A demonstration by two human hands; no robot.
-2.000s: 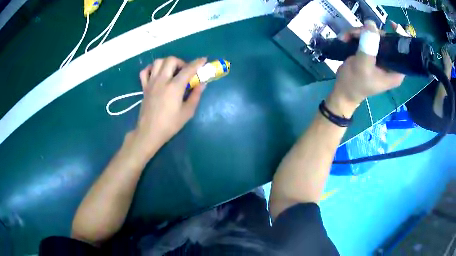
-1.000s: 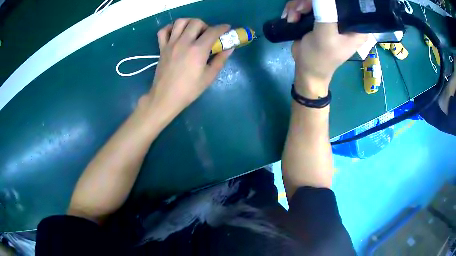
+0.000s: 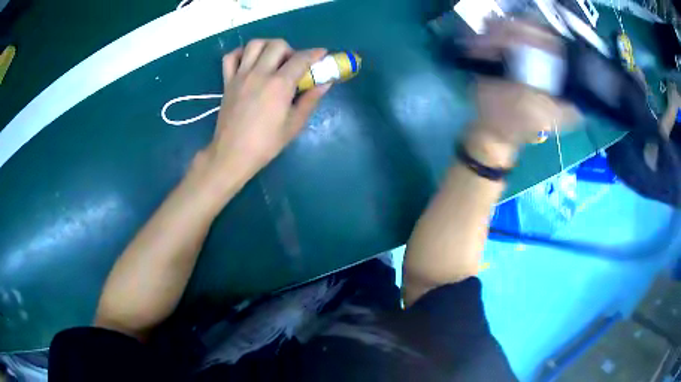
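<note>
My left hand (image 3: 257,101) holds a yellow handheld unit (image 3: 328,69) down on the dark green bench. The unit's blue-banded end and white label stick out to the right of my fingers; the rest is hidden under them. Its white cord loop (image 3: 170,112) lies on the bench to the left of the hand. My right hand (image 3: 515,89), blurred, with white finger tape and a black wristband, grips the black electric screwdriver (image 3: 605,86). The tool is blurred and points left, away from the unit; its tip is near the screw feeder.
The silver-grey screw feeder (image 3: 482,13) is partly hidden behind my right hand. A white strip (image 3: 104,67) curves across the green bench (image 3: 224,246). Another yellow unit (image 3: 626,52) lies at the upper right. A person's arm (image 3: 669,112) shows at the right edge. Blue floor lies below.
Since one second ago, the screwdriver and my right hand have moved right, away from the held unit and over toward the feeder. My left hand still holds the unit.
</note>
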